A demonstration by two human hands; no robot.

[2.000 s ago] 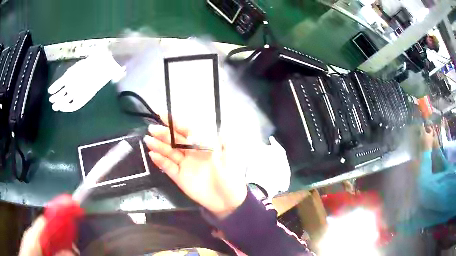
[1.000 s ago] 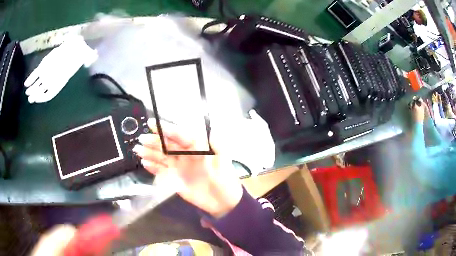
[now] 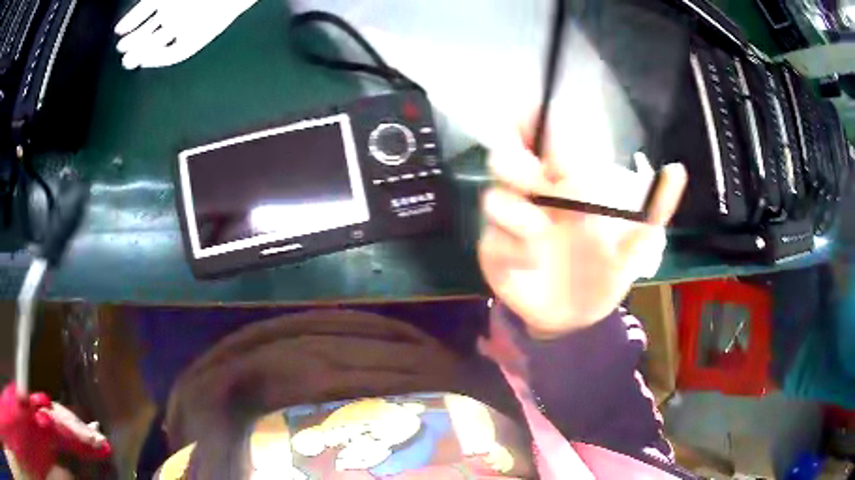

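A portable video speaker (image 3: 277, 192) lies face up on the green bench mat, screen at left, round dial at right, with its strap looped behind it. My right hand (image 3: 572, 239), bare, palm up, holds a screen lens panel (image 3: 595, 208) between fingers and thumb, right of the speaker. Its black border shows; the clear area is washed out by glare. My left hand (image 3: 70, 431), at the lower left edge and partly cut off, is closed on a red-handled tool (image 3: 28, 328) with a thin pale rod and dark tip pointing up.
Black speakers (image 3: 750, 141) stand in a row at the right, and more (image 3: 42, 75) stand at the far left. A white glove (image 3: 178, 28) lies at the back left. A milky plastic sheet (image 3: 459, 56) lies behind. A red stool (image 3: 722, 337) stands below the bench at right.
The view has shifted, and the speaker is now uncovered by my hands. My right hand and the panel have moved right, away from it. The tool has moved left and its rod points upward.
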